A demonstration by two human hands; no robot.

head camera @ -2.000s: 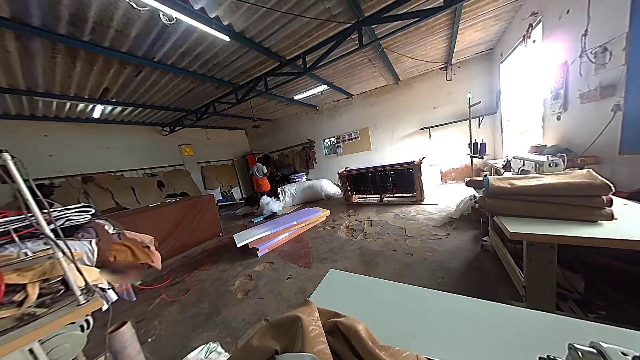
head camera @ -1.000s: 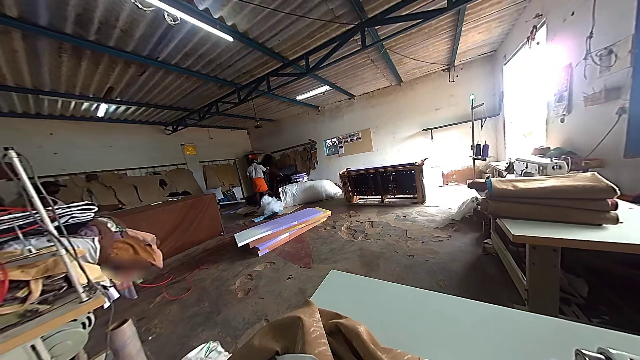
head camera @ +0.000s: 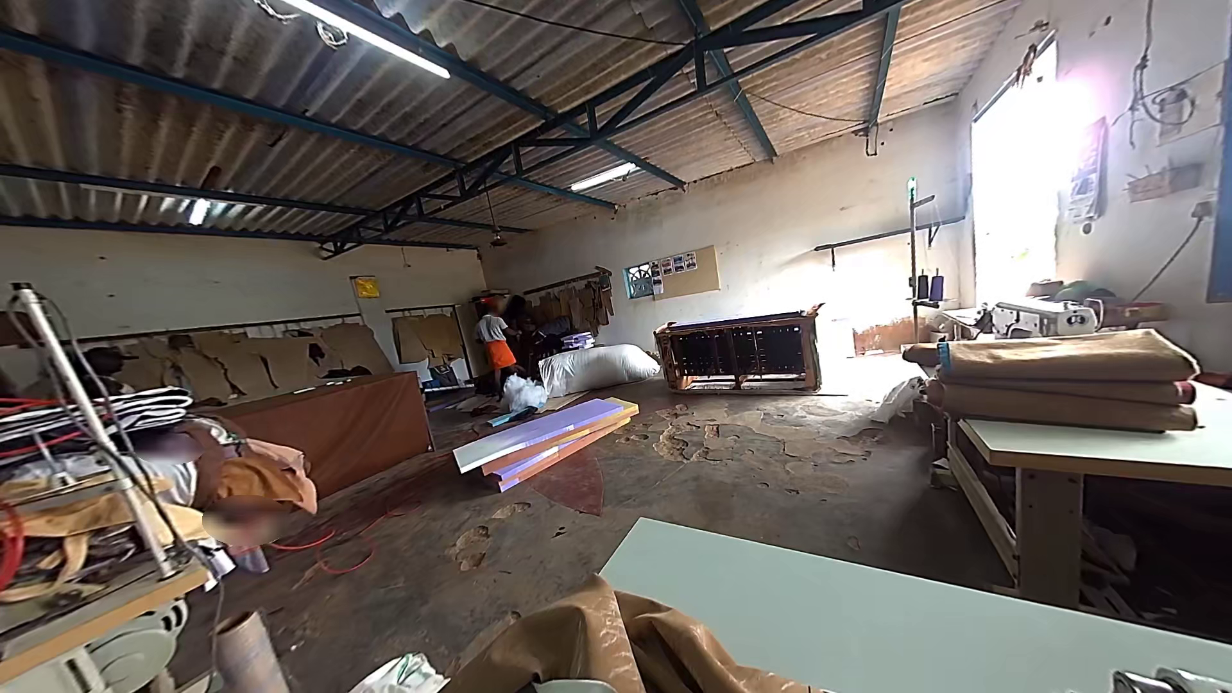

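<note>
Neither my left hand nor my right hand shows in the head view. At the bottom middle, a crumpled brown sheet of leather-like material [head camera: 606, 640] lies over the near edge of a pale green tabletop [head camera: 828, 606]. Shiny metal parts [head camera: 1165, 681] stand at the tabletop's lower right corner. On another table [head camera: 1145, 448] at the right rests a stack of folded brown material [head camera: 1068, 380], with a white sewing machine [head camera: 1044, 316] behind it.
Foam slabs [head camera: 544, 438] lie on the rough floor. Beyond them are an upturned wooden furniture frame [head camera: 741, 354], a large white sack [head camera: 597, 369] and a person in orange [head camera: 498, 342]. Piled fabric [head camera: 241, 472] covers a machine table at left, near a red hose [head camera: 337, 558] and an upright roll [head camera: 248, 654].
The far person in orange has shifted a little and now stands more upright in view beside another dark figure. The brown material and the tables have stayed in place.
</note>
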